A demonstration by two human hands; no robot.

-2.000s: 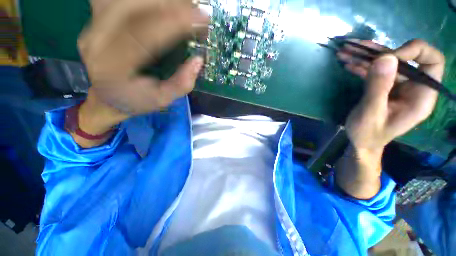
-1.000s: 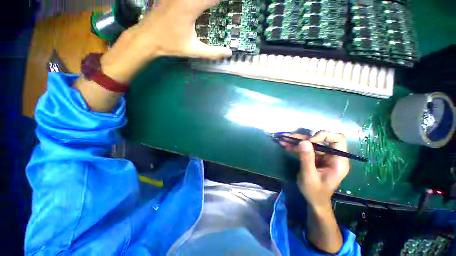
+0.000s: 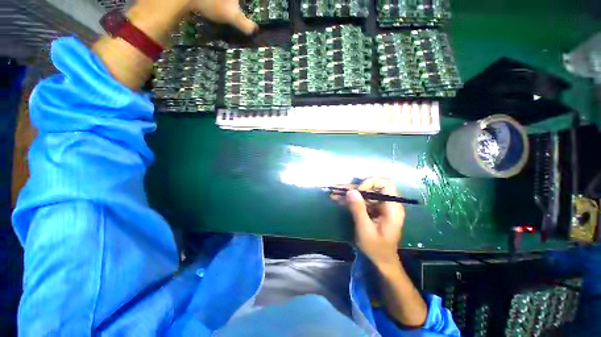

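Note:
My right hand holds thin dark tweezers above the green mat, their tip pointing left near a bright glare. My left hand is at the top edge of the picture, partly cut off, over the rows of circuit board panels. Its thumb shows over a dark gap between panels. Its fingers are out of the picture, so I cannot tell whether it holds anything. The panels are green with dark square chips and lie in two rows.
A white slotted rack lies in front of the panels. Thin green scraps lie right of my right hand. A grey-white tape roll stands behind them. A black bag-like thing and a unit with a red light are at the right.
The view has shifted, showing more board rows. My left arm reaches farther to the back. The board panel that lay near my left hand on the mat two seconds ago is gone from there.

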